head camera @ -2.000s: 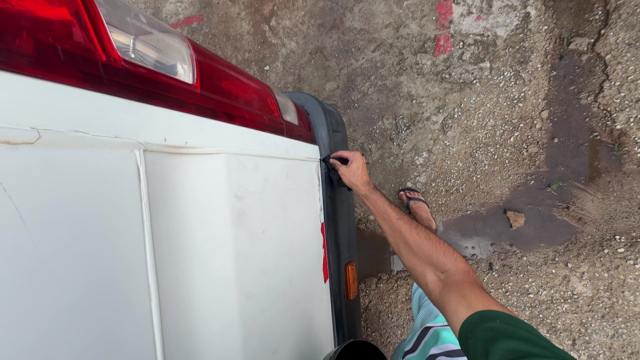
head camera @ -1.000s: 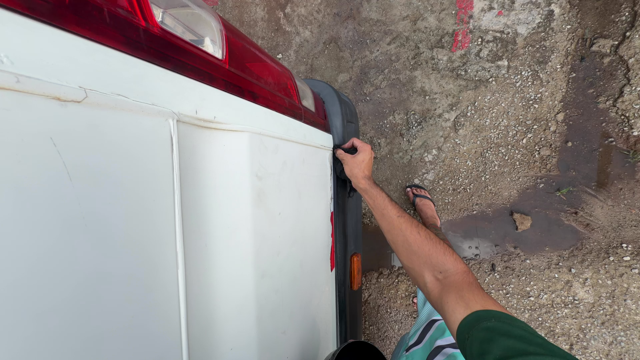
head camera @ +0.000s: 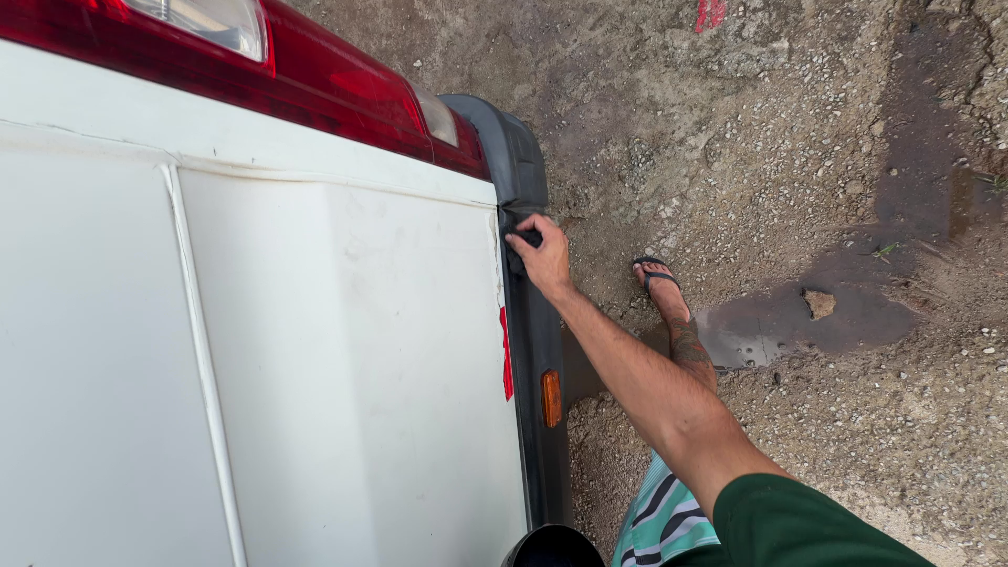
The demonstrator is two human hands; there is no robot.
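Note:
My right hand (head camera: 545,256) reaches in from the lower right, its thumb and fingers pinched around a small dark pad or cloth (head camera: 523,239). That dark thing rests against the dark grey plastic bumper (head camera: 537,315), close to the edge of the white vehicle body panel (head camera: 425,315). Just above the hand, the red tail light (head camera: 346,87) ends near the bumper's corner. A strip of red tape (head camera: 505,358) lies along the panel edge below the hand, and an orange reflector (head camera: 550,398) is set in the bumper. My left hand is out of view.
A round black container (head camera: 554,543), only partly visible, is at the bottom edge beside the bumper. My foot in a black flip-flop (head camera: 658,276) stands on gravelly ground near a muddy puddle (head camera: 835,323) with a stone (head camera: 819,304) in it.
My right hand has moved a little along the bumper, away from the tail light and the panel corner. The dark thing is still in its fingers.

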